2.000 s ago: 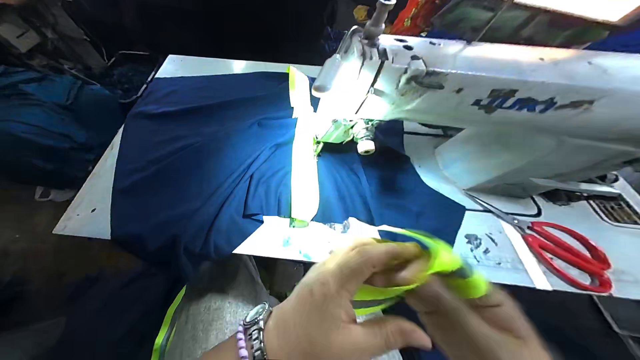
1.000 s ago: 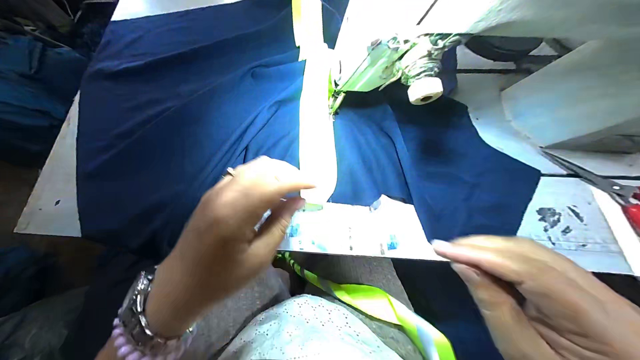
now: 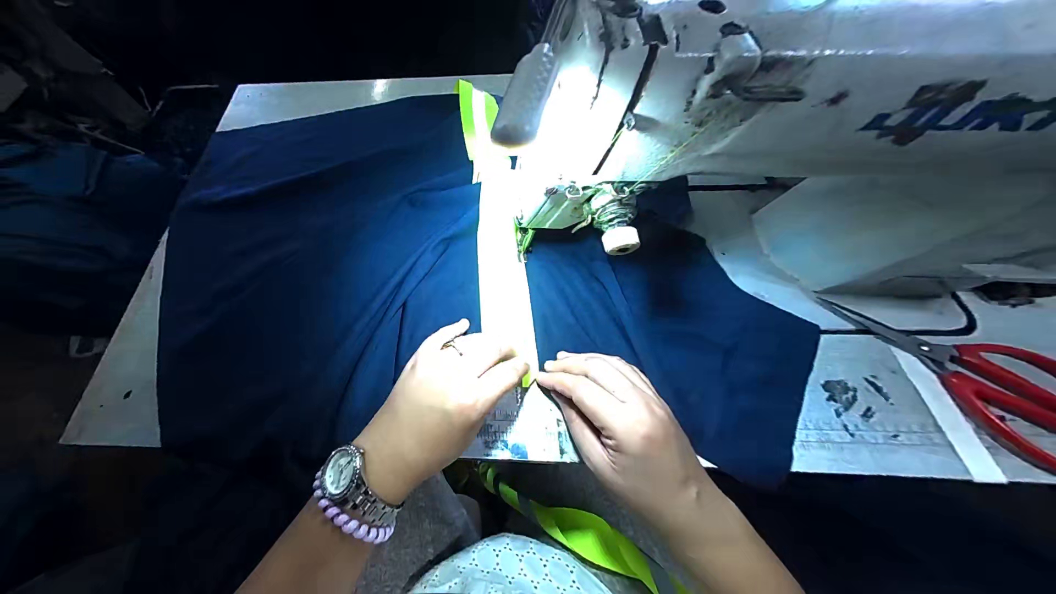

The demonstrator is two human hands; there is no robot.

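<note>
Navy fabric (image 3: 330, 247) lies spread under the head of a white Juki sewing machine (image 3: 742, 107). A reflective strip with yellow-green edges (image 3: 505, 272) runs down over it, beside the presser foot (image 3: 525, 239). My left hand (image 3: 454, 388), with a watch and a beaded bracelet at the wrist, pinches the near end of the strip between thumb and fingers. Bent at the knuckles, my right hand (image 3: 619, 408) touches the fabric and the strip's right edge at the same end; whether it grips anything is hidden. More yellow-green tape (image 3: 586, 536) hangs over my lap.
Red-handled scissors (image 3: 982, 379) lie on the table at the right, beside a narrow white strip (image 3: 949, 417). The white tabletop (image 3: 115, 404) shows at the left, with its front edge close to my wrists. Dark cloth (image 3: 74, 223) is heaped beyond the table at the far left.
Two seconds ago both hands held the loose yellow-green tape; one second ago it lay over my lap and the hands were apart. Now they have come together at the strip's near end.
</note>
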